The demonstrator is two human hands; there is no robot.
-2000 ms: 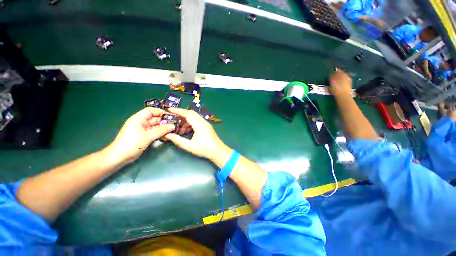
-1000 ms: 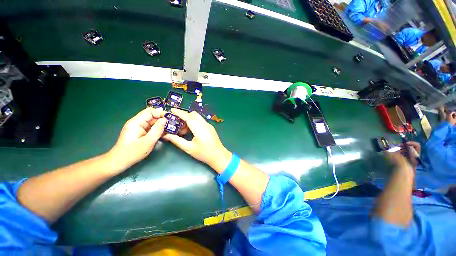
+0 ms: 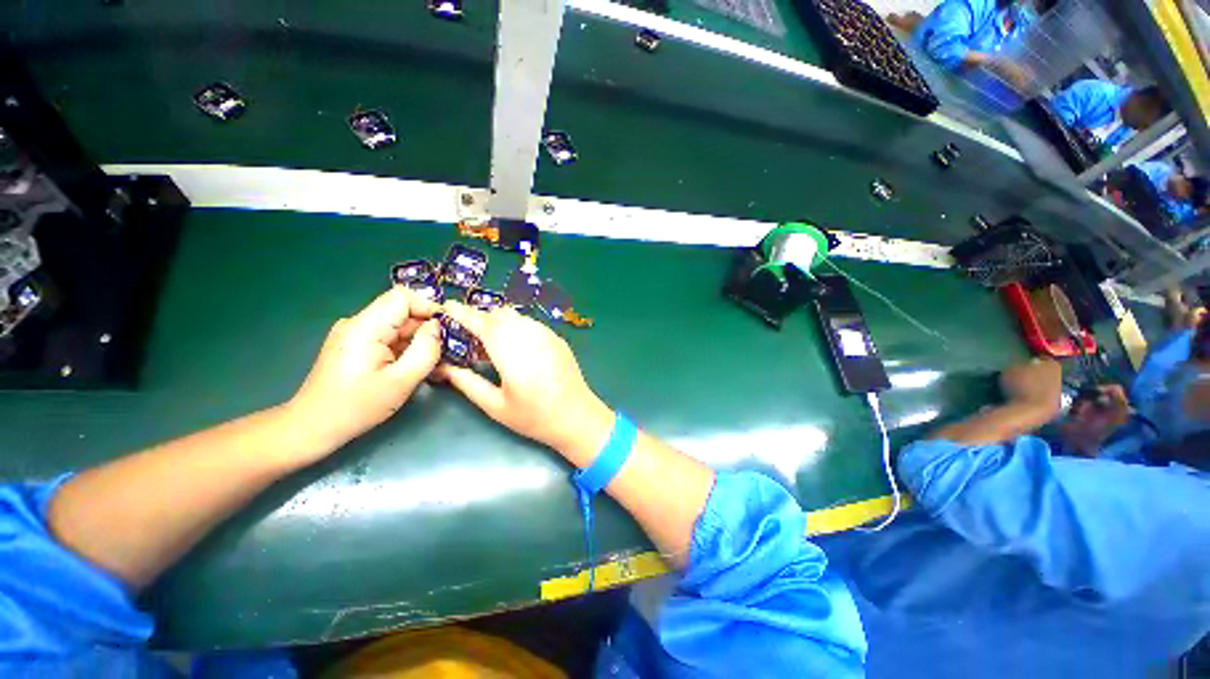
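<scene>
My left hand [image 3: 368, 369] and my right hand [image 3: 527, 375], both bare, hold one small dark watch module [image 3: 458, 345] between their fingertips, just above the bench. Fingers cover part of it. A blue wrist strap [image 3: 608, 454] is on my right wrist. Just beyond my fingers lie a module [image 3: 465, 265] with a pale centre, another module [image 3: 414, 275] to its left, and a third [image 3: 486, 301], partly hidden by my right hand. Dark flex cables with orange tails [image 3: 537, 289] lie to the right of them.
A white rail [image 3: 650, 228] and metal post [image 3: 515, 120] separate the bench from the green conveyor [image 3: 305, 80], which carries spaced modules. A black fixture [image 3: 80, 292] stands left. A green-rimmed spool [image 3: 796, 248] and black phone-like device [image 3: 851, 342] with white cable are right. A blue-sleeved person [image 3: 1035, 517] works at right.
Conveyor modules have shifted left. The held module is tilted differently, and a third module now shows beyond my right fingers. The neighbour's arm has moved from the rail back to the bench.
</scene>
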